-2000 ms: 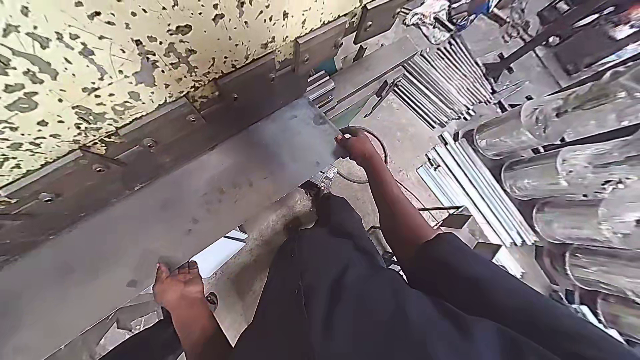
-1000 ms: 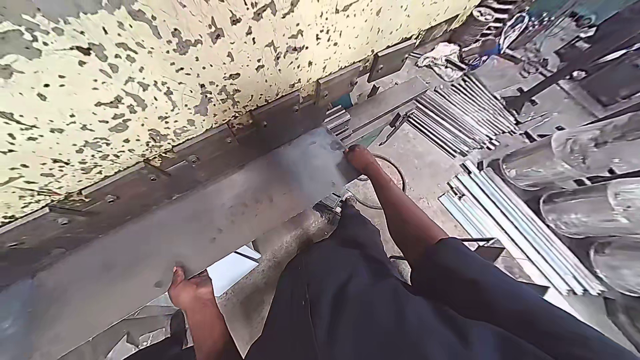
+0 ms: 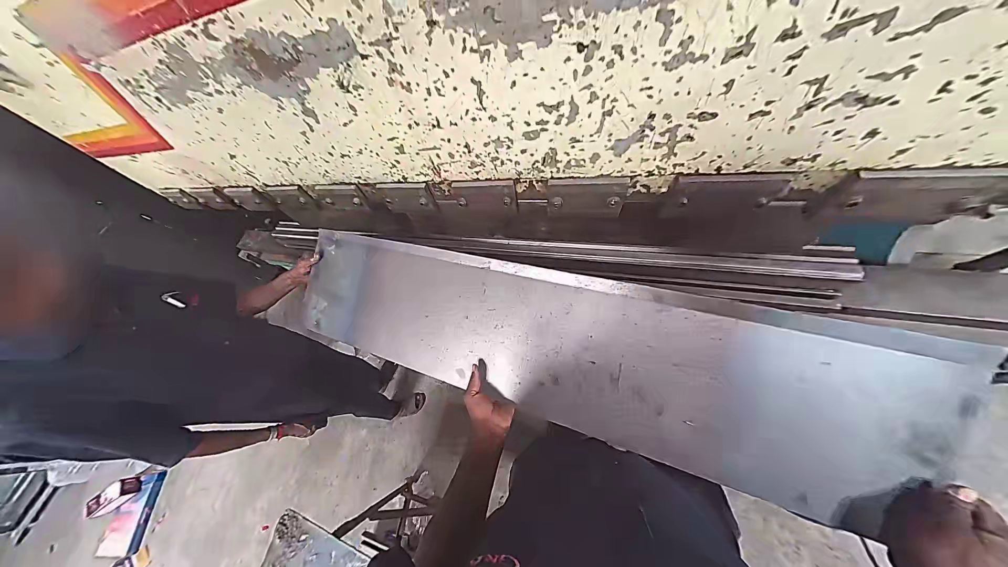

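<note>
A long grey metal sheet (image 3: 598, 339), with a narrow bent flange along its far edge, stretches across the view in front of a press brake. My left hand (image 3: 488, 405) grips its near edge left of the middle, thumb on top and fingers hidden beneath. At the lower right, my right hand (image 3: 941, 524) is closed on the near right corner, partly cut off by the frame. Behind the sheet lie several narrow metal bars (image 3: 709, 264), under the row of bolted clamps (image 3: 575, 201).
At the left a co-worker (image 3: 181, 354) in dark clothing holds the sheet's left end with one hand. The yellow machine body (image 3: 472, 102), with chipped paint, rises beyond. A metal stand (image 3: 394, 508) and a speckled plate (image 3: 307, 543) are near the bottom.
The view has swung left, bringing the co-worker into sight. The metal sheet has come out from against the clamps toward me, and a bent flange shows on its far edge.
</note>
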